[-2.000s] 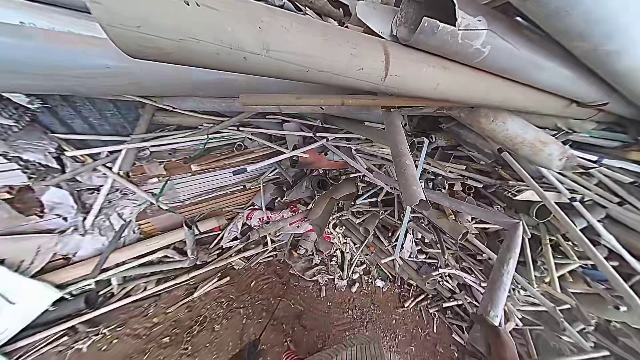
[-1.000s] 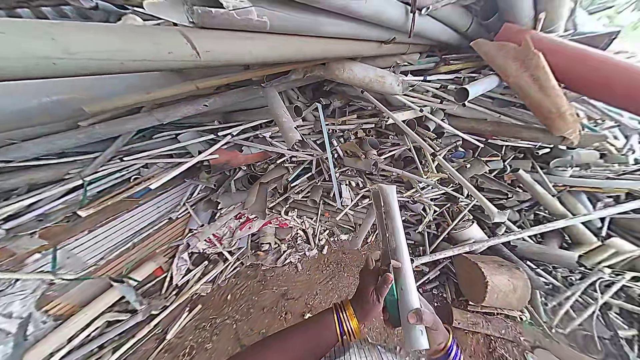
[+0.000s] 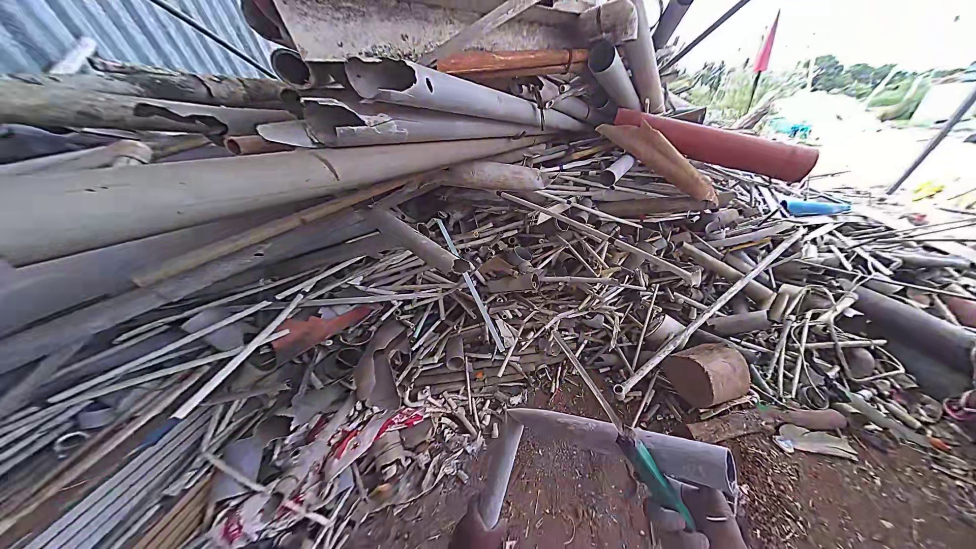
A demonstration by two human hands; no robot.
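Note:
Low in the view, my left hand (image 3: 476, 528), partly cut off by the frame's bottom edge, grips the lower end of a narrow grey plastic pipe piece (image 3: 503, 465). Its upper end meets the left end of a wider grey pipe piece (image 3: 679, 457); whether they are one piece I cannot tell. My right hand (image 3: 698, 518), at the bottom right, is shut on the green handle (image 3: 657, 480) of a long, thin-bladed tool (image 3: 587, 377). The blade points up and left across the wider pipe. The right fingers are close under that pipe's open right end; contact is unclear.
A large heap of scrap pipes (image 3: 488, 305) rises ahead, with long grey pipes (image 3: 229, 191) at the left and a red pipe (image 3: 732, 149) at the upper right. A cut log (image 3: 707, 374) lies right of the hands. Brown soil (image 3: 560, 488) shows below.
One second ago the hands were together at an upright grey pipe; now they are apart, and the tool's blade shows. The view has tilted up, showing the corrugated wall and open ground.

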